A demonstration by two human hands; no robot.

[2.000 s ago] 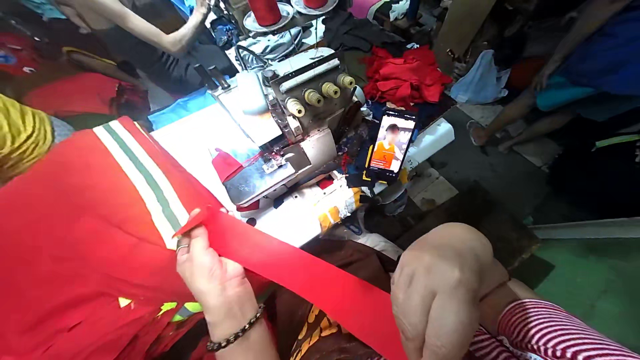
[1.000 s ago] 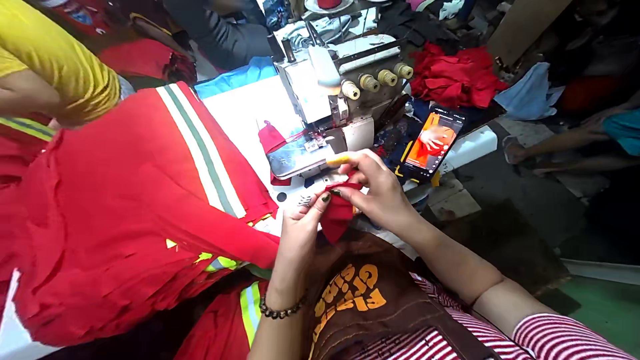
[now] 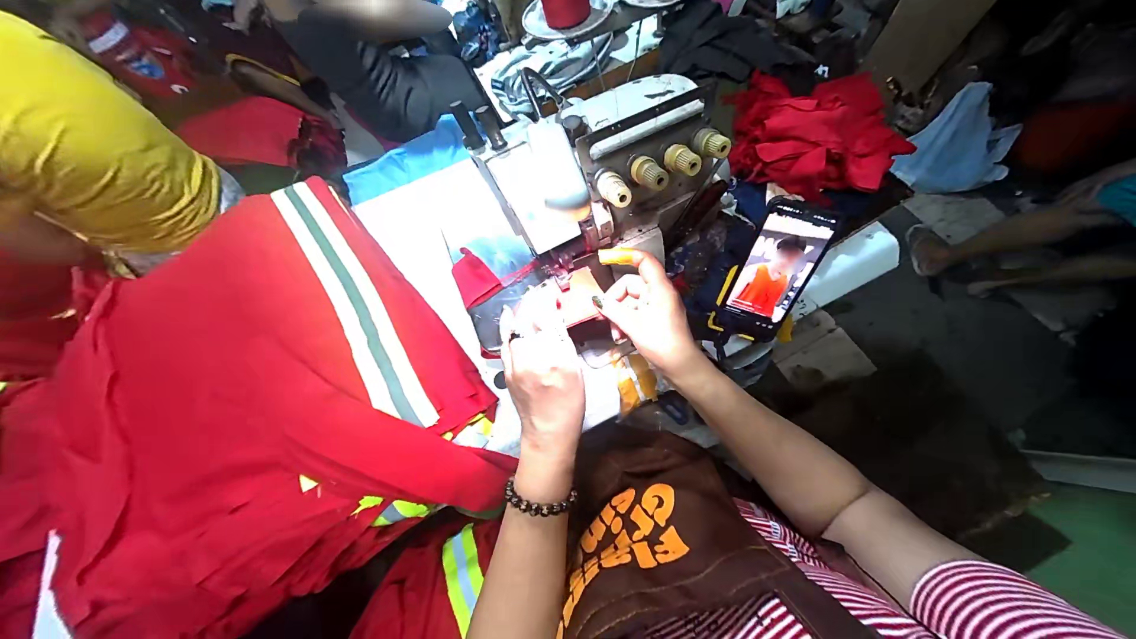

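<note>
A white overlock sewing machine (image 3: 550,177) with several cream tension dials stands under a bright light. My left hand (image 3: 541,368), with a beaded bracelet at the wrist, rests on the machine's plate just in front of the needle area; glare hides what its fingertips touch. My right hand (image 3: 646,306) is at the right of the needle area, thumb and forefinger apart, beside a small lit reddish piece (image 3: 579,295). Whether it grips that piece is unclear. A small red fabric piece (image 3: 477,278) lies on the plate's left. Red fabric with white and green stripes (image 3: 266,337) is heaped to the left.
A phone (image 3: 777,266) leans at the machine's right, its screen lit. Behind it are piled red cloth (image 3: 812,133) and a pale blue bag or cloth (image 3: 957,142). A red thread cone (image 3: 565,11) stands at the back. Other people are at left, behind and right.
Two seconds ago a long red strip stretched between my hands; one second ago both held red fabric together before the machine. Now my hands are farther apart, closer to the needle area.
</note>
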